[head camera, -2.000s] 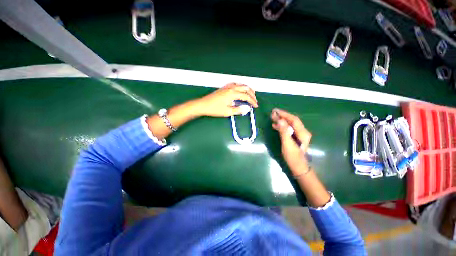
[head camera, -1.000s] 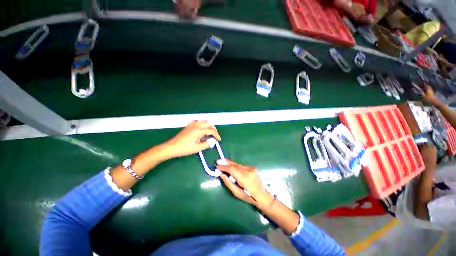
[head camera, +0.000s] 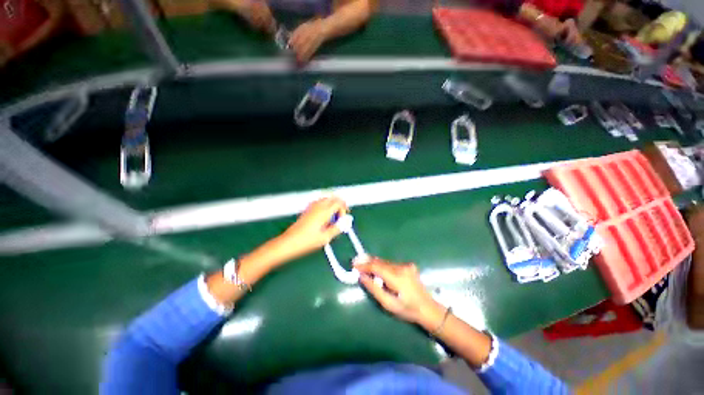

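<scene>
A white long-oval looped product (head camera: 333, 261) lies tilted over the glossy green bench in front of me. My left hand (head camera: 320, 224) grips its upper end, with a small white round end piece showing at the fingers. My right hand (head camera: 394, 287) is at the lower end, its thumb and fingers pinched at the loop's rim. The right fingers hide what they hold; a small pale spot shows beside them. A pile of looped products (head camera: 540, 238) with blue-marked ends lies to the right.
A red-pink compartment tray (head camera: 627, 220) stands beside the pile. Beyond the white edge strip (head camera: 401, 187), a dark green belt carries scattered loops (head camera: 464, 140). A grey metal post (head camera: 69, 181) is at left. Another person's hands (head camera: 309, 38) and another red tray (head camera: 492, 38) are across the line.
Two seconds ago my right hand was apart from the loop; now it is at the loop's lower end. The left hand keeps the upper end. The view has shifted, showing more across the line.
</scene>
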